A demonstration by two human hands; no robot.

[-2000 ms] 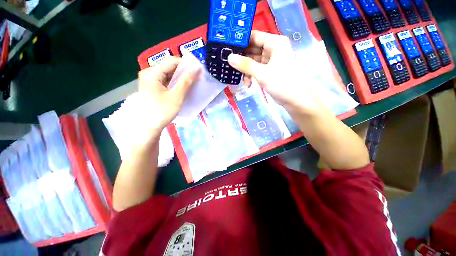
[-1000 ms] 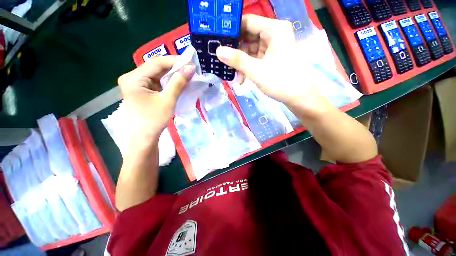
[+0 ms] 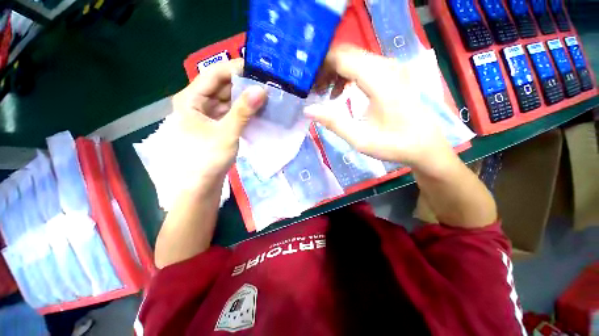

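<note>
A feature phone (image 3: pixel 292 42) is held upright over the red phone tray (image 3: pixel 246 197); its keypad end is inside a whitish sleeve (image 3: pixel 279 108), its blue face still outside. My left hand (image 3: pixel 213 118) pinches the sleeve and the phone's lower left side. My right hand (image 3: pixel 377 105) is at the phone's lower right edge with its thumb beside the sleeve; whether it grips is unclear. Sleeved phones (image 3: pixel 348 157) lie in the tray below, and a bare phone (image 3: pixel 213 62) shows at its upper left.
A stack of empty sleeves (image 3: pixel 164 154) lies left of the tray. A filled tray stack (image 3: pixel 98 203) is at far left. A tray of bare phones (image 3: pixel 483 125) is at right. Cardboard cartons (image 3: pixel 525 190) stand below the dark green bench (image 3: pixel 85 85).
The phone's keypad end has gone into the sleeve, covering most of the keys. The phone tilts more, and my right thumb has moved off the keypad to beside the sleeve.
</note>
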